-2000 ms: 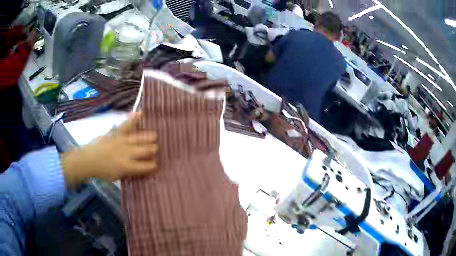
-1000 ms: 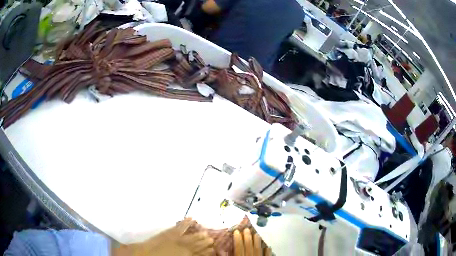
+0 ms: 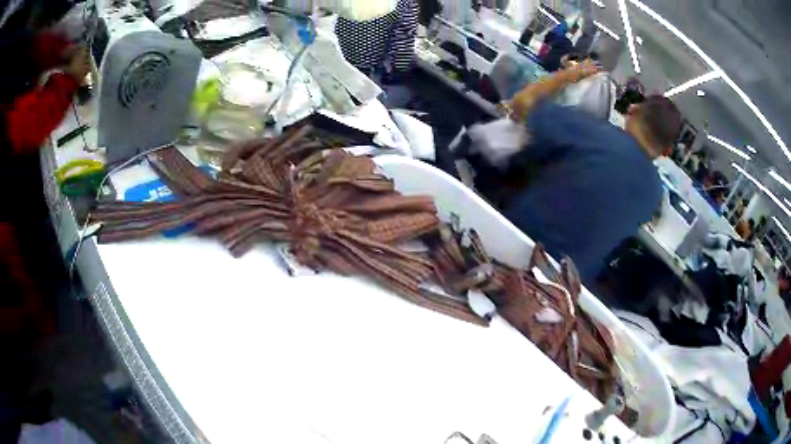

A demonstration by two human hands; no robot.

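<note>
A bundle of brown striped ties (image 3: 303,208) lies tied in a heap along the far side of the white machine table (image 3: 260,347). More knotted brown strips (image 3: 538,303) lie along the raised rim to the right. Only the top edge of the sewing machine head (image 3: 598,431) shows at the bottom right, with its blue stripe. Neither of my hands is clearly in view. A blurred pale blue patch is at the bottom left edge; I cannot tell what it is.
A grey machine part with a round vent (image 3: 146,82) stands at the back left, near yellow-green handles (image 3: 80,173). A person in dark blue (image 3: 572,182) leans beyond the rim (image 3: 486,212). A red sleeve (image 3: 39,113) is at the left. White and dark cloth (image 3: 707,364) lies at the right.
The view has swung up and left, so the machine head has slid low and mostly out of the picture. My hands and the checked panel are out of view. The person in blue has an arm raised.
</note>
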